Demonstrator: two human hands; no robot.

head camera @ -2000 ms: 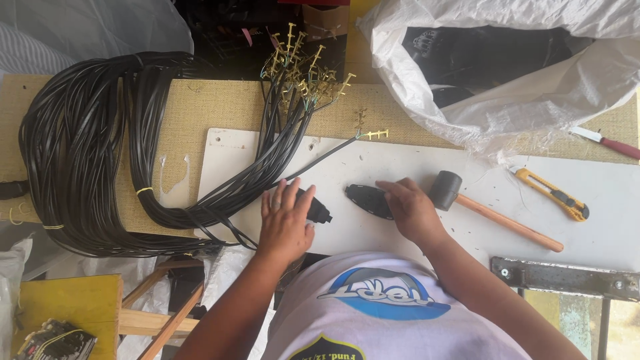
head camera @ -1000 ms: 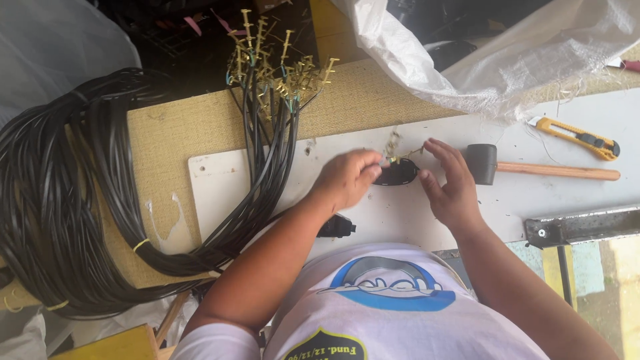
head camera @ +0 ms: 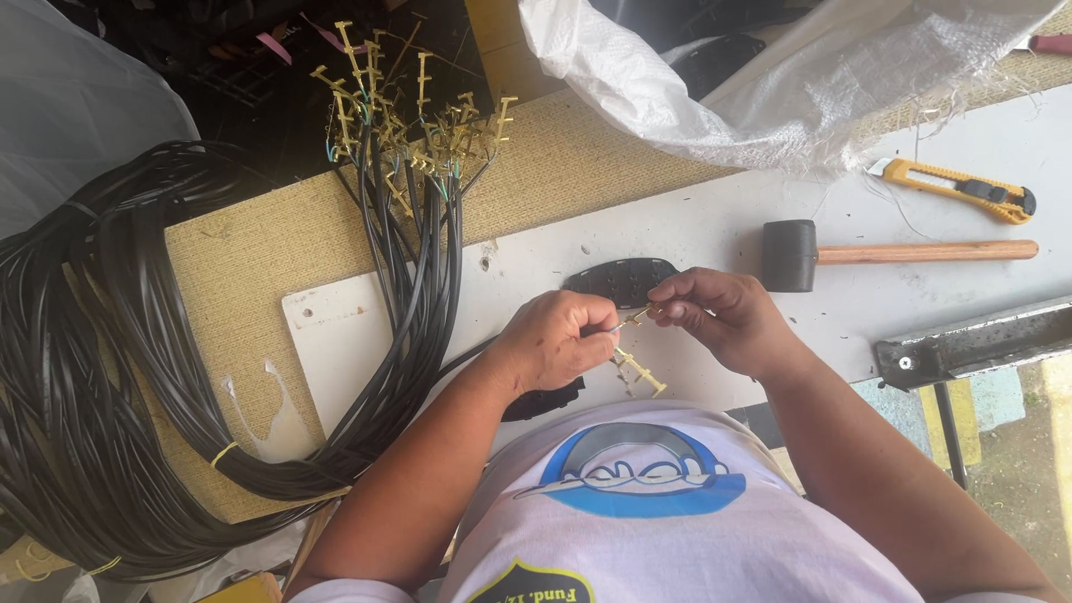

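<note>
My left hand (head camera: 565,343) is closed on the wire end of a black cable, whose stripped wires carry brass contact strips (head camera: 641,371). With thumb and forefinger my right hand (head camera: 712,314) pinches the tip of one brass strip (head camera: 636,317). Just behind both hands a black plastic housing half (head camera: 620,280) lies on the white board, its inner side facing up. Another black plastic part (head camera: 544,400) lies partly hidden under my left wrist. To the left runs a thick bundle of black cables (head camera: 410,335), with many brass contact strips (head camera: 419,126) at its ends.
A rubber mallet (head camera: 789,255) with a wooden handle and a yellow snap-off knife (head camera: 959,188) lie on the white board (head camera: 904,276) at right. Behind them hangs an open white woven sack (head camera: 670,109). A metal bar (head camera: 980,339) borders the right front. Coiled black cables (head camera: 67,352) fill the left side.
Both hands were near the black plastic parts, apart from each other. Now they are close together in front of the housing half, holding a cable's wire end and a brass strip.
</note>
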